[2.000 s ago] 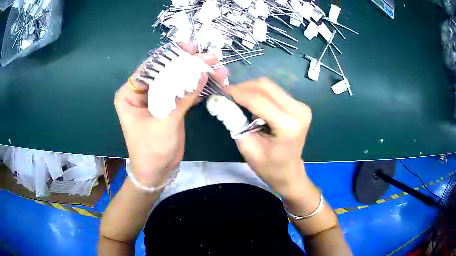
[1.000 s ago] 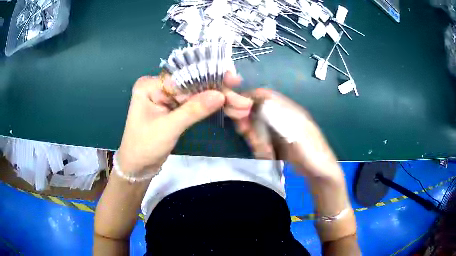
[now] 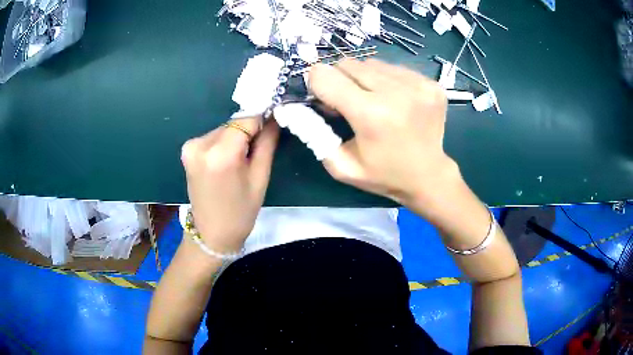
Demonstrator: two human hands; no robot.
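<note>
My left hand (image 3: 225, 166) is closed on a bunch of tabbed pins, whose overlapping white tabs (image 3: 258, 83) stand up as one block. A row of small shiny ring-like pin ends (image 3: 281, 84) shows along the right edge of the block. My right hand (image 3: 395, 118) is closed around a hand tool with a white, ridged wrapped grip (image 3: 309, 130). The tool's dark narrow tip points left to the base of the row of pin ends; whether it touches them I cannot tell. The fingertips of my left hand are partly hidden behind the pins.
A pile of tabbed pins (image 3: 312, 24) lies beyond my hands, with a few loose ones (image 3: 484, 102) to the right. A clear tray (image 3: 52, 55) of similar pieces is upper left. A carton of white strips (image 3: 83, 229) stands below the bench edge. Clear plastic shows far right.
The bunch has turned from a fan facing me to an edge-on block with its ring ends to the right. My right hand has moved up and left, bringing the tool to the pins.
</note>
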